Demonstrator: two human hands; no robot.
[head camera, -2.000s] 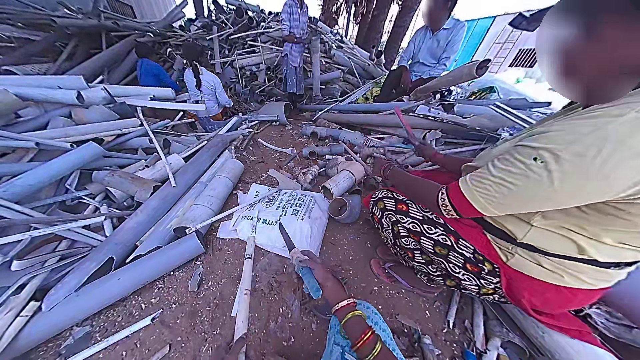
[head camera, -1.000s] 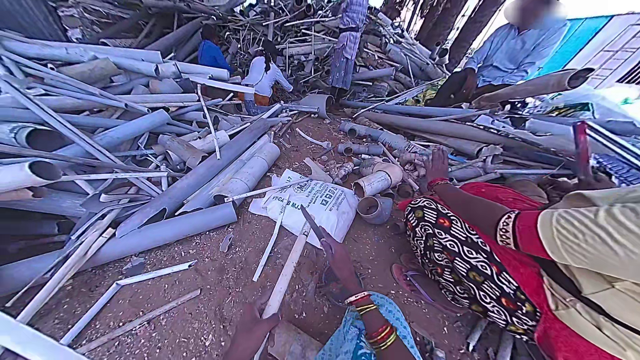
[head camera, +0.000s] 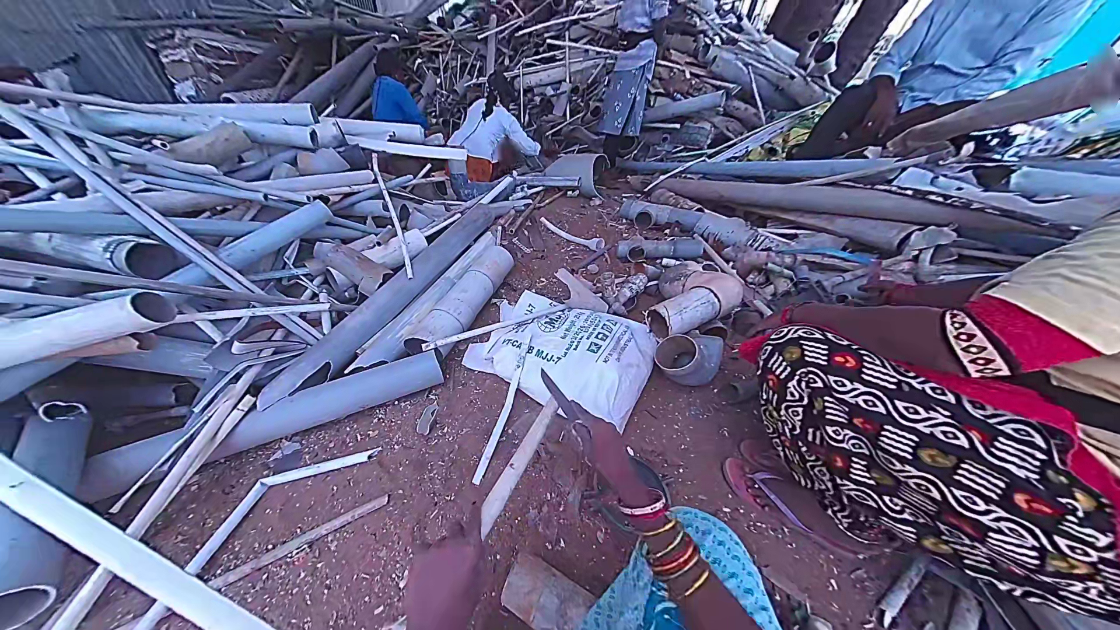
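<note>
In the head view my right hand (head camera: 595, 435), with bangles at the wrist, is closed on a long knife (head camera: 563, 395) whose blade points up and left. My left hand (head camera: 448, 573), somewhat blurred, grips a thin pale plastic pipe (head camera: 518, 472). The pipe slants up to the right, and its far end lies close to the knife blade at the lower edge of a white printed sack (head camera: 604, 372). Whether blade and pipe touch cannot be told. A thin white strip (head camera: 499, 424) lies on the ground left of the pipe. Blue patterned cloth (head camera: 713, 560) is below my right forearm.
Plastic pipes (head camera: 376, 306) are heaped at the left. Fittings (head camera: 691, 354) lie right of the sack. A co-worker in patterned cloth (head camera: 875, 437) sits close on the right; others are at the back (head camera: 490, 131) and upper right (head camera: 954, 61). A short pipe piece (head camera: 544, 591) lies near my left hand.
Two seconds ago the knife was upright above the pale pipe with its blue handle showing; now it is beside the pipe's far end. My left hand has come further into view. The view has shifted.
</note>
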